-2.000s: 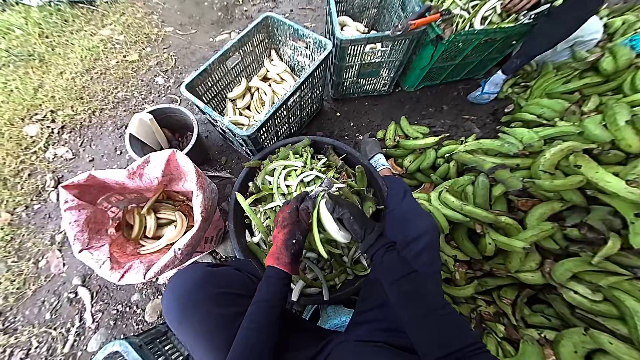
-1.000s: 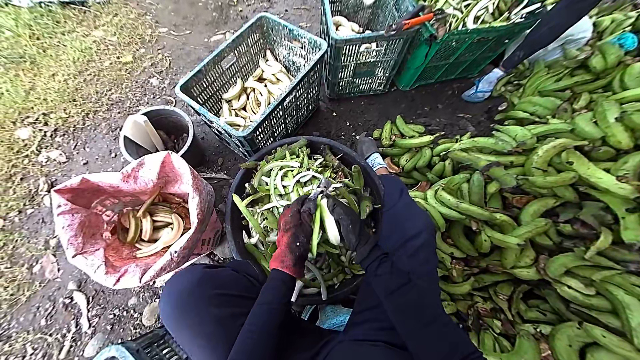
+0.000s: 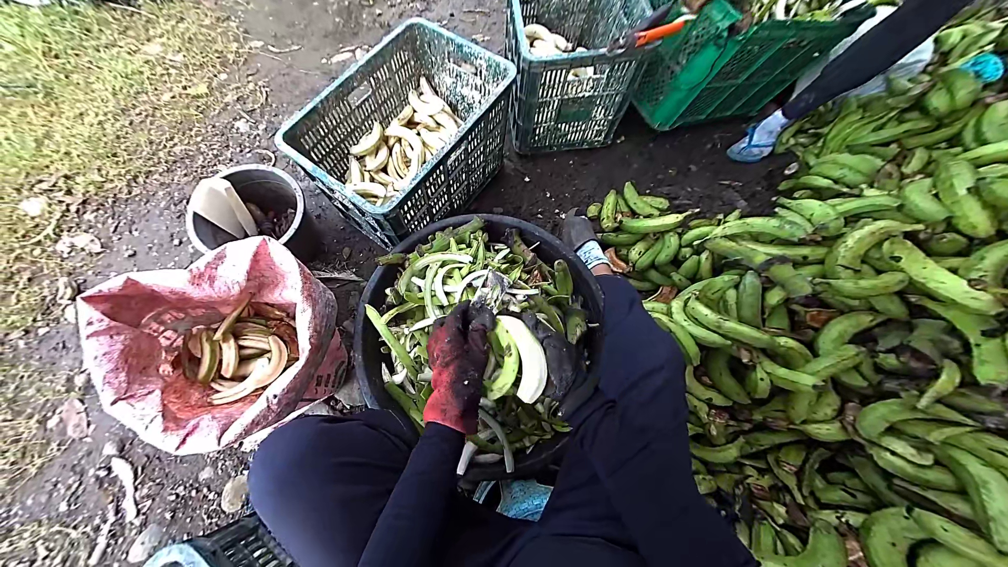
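My left hand, in a red and black glove, is closed at the near end of some peel over a round black tub. What its fingers grip is hard to make out. My right hand, in a dark glove, holds a partly peeled green banana or plantain with its pale flesh showing. A loosened green strip of peel lies along the fruit's left side, between the hands. Green and whitish peels fill the tub beneath them. Any blade is hidden.
Peeled fruit lies in a plastic crate ahead and a pinkish sack at left. A bucket stands between them. Unpeeled green fruit is heaped at right. Another person's foot is near more crates.
The peel strip between my hands now lies closer against the pale fruit, and more of the fruit's flesh shows. Both hands stay over the tub.
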